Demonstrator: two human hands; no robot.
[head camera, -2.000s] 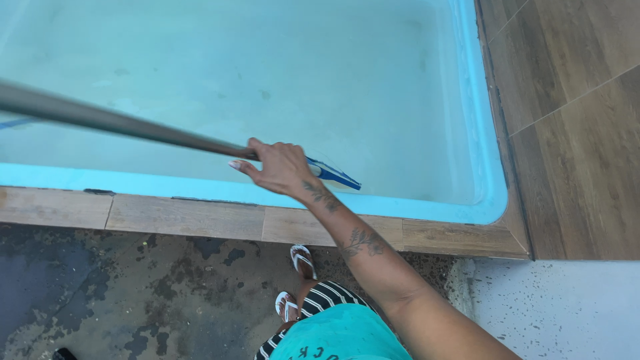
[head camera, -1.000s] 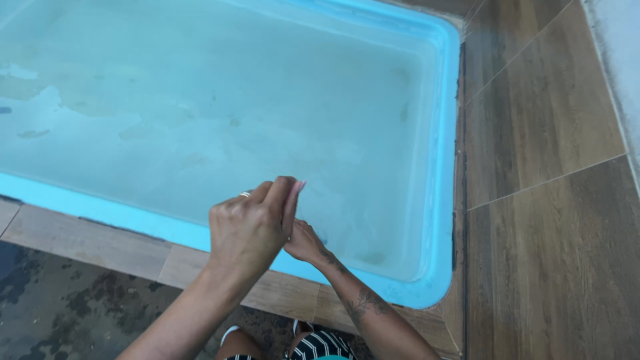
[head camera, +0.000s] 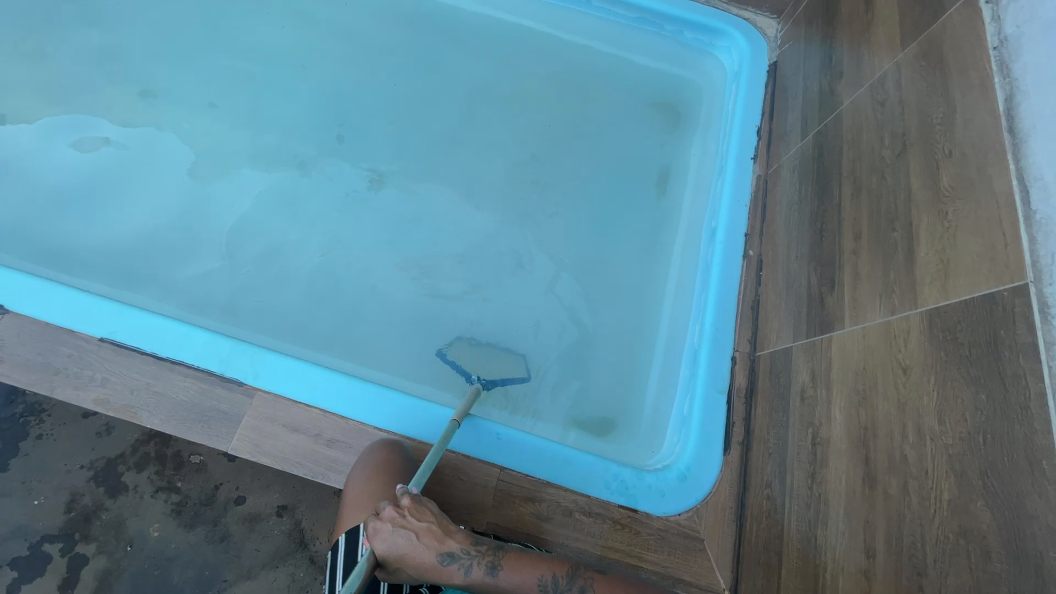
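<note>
My right hand (head camera: 408, 532), at the lower middle with a tattooed forearm, is closed around a long pole (head camera: 445, 441). The pole runs up over the light blue pool rim (head camera: 569, 454) into the water. At its far end a pool skimmer net (head camera: 485, 360) with a dark blue frame lies in the cloudy water, close to the near wall. The pole's lower end leaves the view at the bottom. My left hand is out of view.
Wood-look tiles (head camera: 891, 330) border the pool on the right, with a pale strip (head camera: 1023, 99) beyond. A narrow tiled ledge (head camera: 305, 441) runs along the near side, above dark, stained ground (head camera: 157, 503). My bent knee (head camera: 379, 474) is beside the pole.
My left hand, seen a second ago in front of the pool, has gone out of view. The skimmer net now shows in the water near the close rim. My right hand is lower in the view.
</note>
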